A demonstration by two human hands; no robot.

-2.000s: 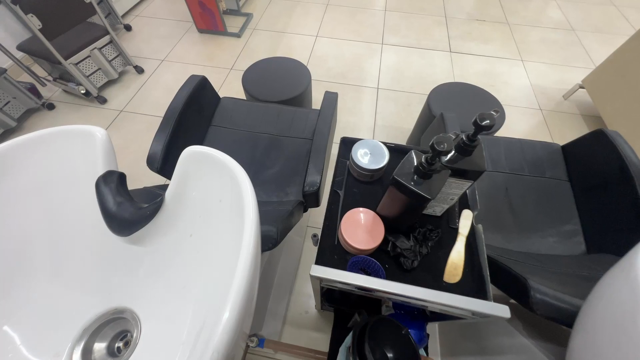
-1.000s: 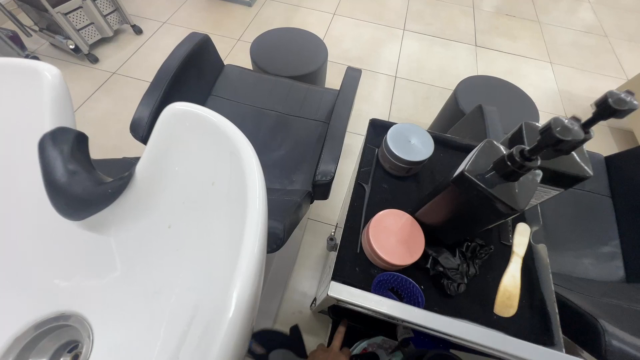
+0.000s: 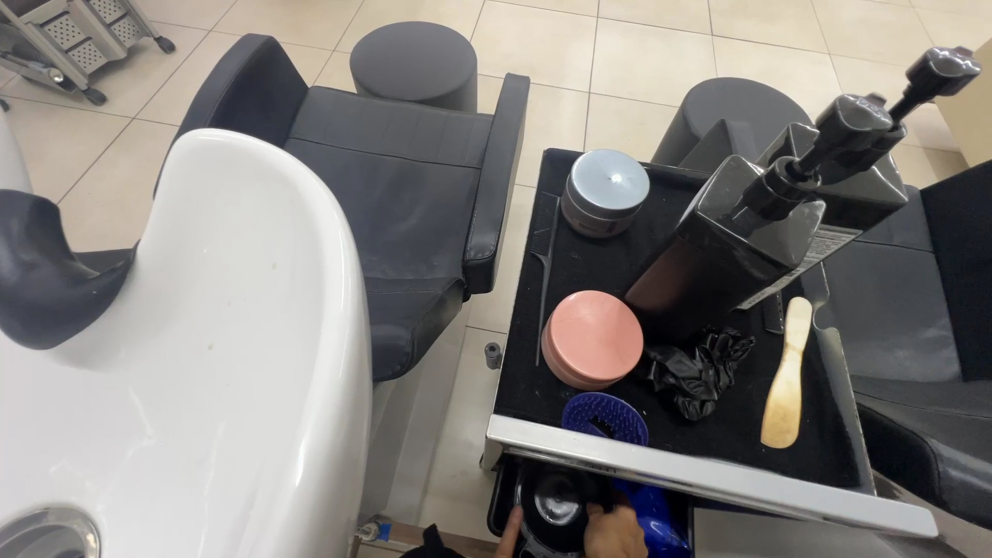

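At the bottom edge, my right hand (image 3: 614, 533) has its thumb and fingers at the right rim of a round, glossy black bowl (image 3: 559, 500) in the trolley's lower drawer. One finger of my left hand (image 3: 509, 533) points up along the bowl's left side; the rest of that hand is out of frame. Beside my right hand lies a shiny blue item (image 3: 657, 515). On the black trolley top above are a blue bristled scalp brush (image 3: 605, 419), a pink-lidded jar (image 3: 593, 339), crumpled black gloves (image 3: 700, 372) and a pale spatula (image 3: 787, 376).
A white shampoo basin (image 3: 256, 256) with a black neck rest (image 3: 54, 279) fills the left. Two tall black pump bottles (image 3: 721, 240), a grey-lidded jar (image 3: 607, 192) and a tail comb (image 3: 545, 283) stand or lie on the trolley. Black chairs flank it; round stools are behind.
Two seconds ago no hand showed; one second ago fingers appeared low at the drawer. Now both hands are at the black bowl. The view has shifted.
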